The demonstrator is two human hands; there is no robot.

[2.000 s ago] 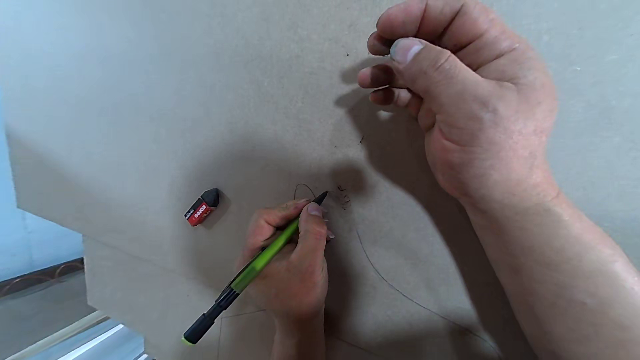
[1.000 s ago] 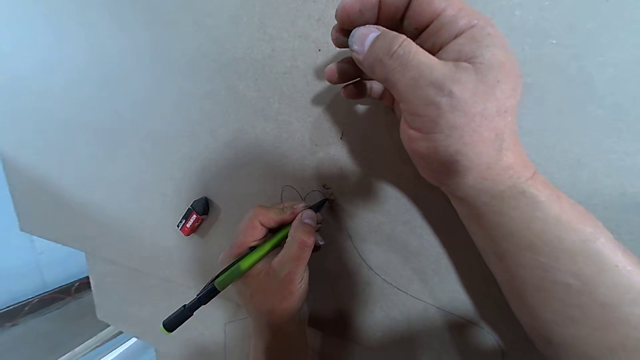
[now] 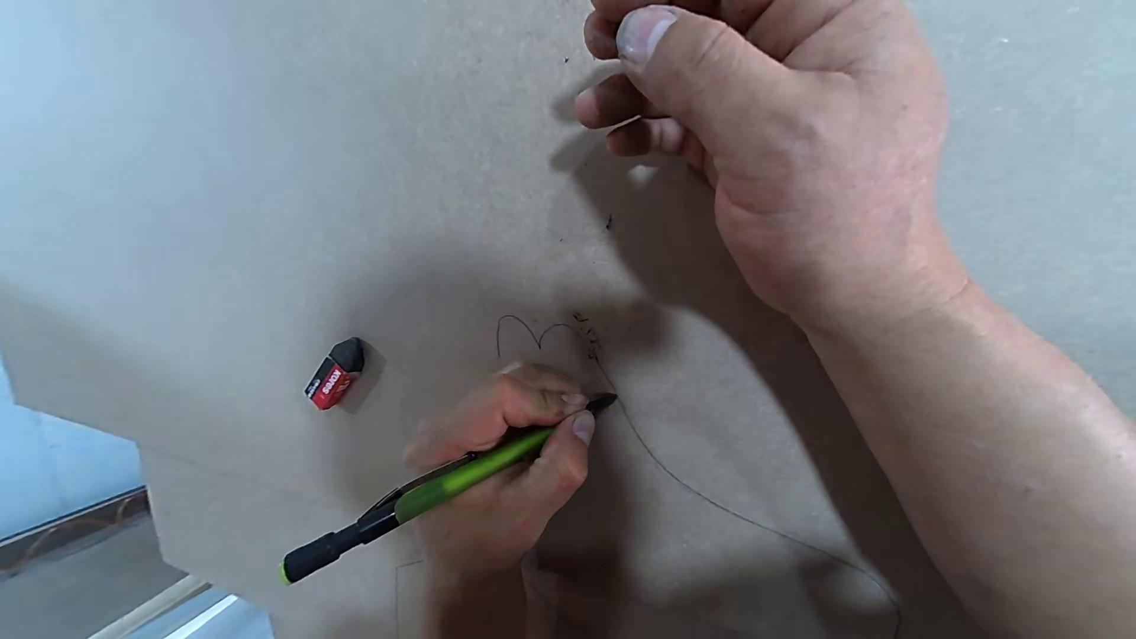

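My left hand (image 3: pixel 506 461) grips a green and black mechanical pencil (image 3: pixel 479 473), its tip on or just over a thin curved line (image 3: pixel 683 484) drawn on a brown board (image 3: pixel 426 160). Two small rounded humps of the same drawing show above that hand, with dark eraser crumbs (image 3: pixel 586 335) beside them. My right hand (image 3: pixel 799 133) hovers over the upper right of the board, fingers curled and thumb near the index finger; the top frame edge cuts it off, and whether anything is between the fingertips cannot be told. Its shadow falls on the board.
A black eraser in a red and black sleeve (image 3: pixel 333 377) lies on the board, left of the pencil hand. The board's stepped edge runs down the lower left. Past it are a light blue surface (image 3: pixel 71 470) and pale metal-like strips (image 3: pixel 191 612).
The pencil tip has moved from the end of the humps, by the crumbs, down along the curved line. The line now shows between crumbs and tip. The view has shifted somewhat.
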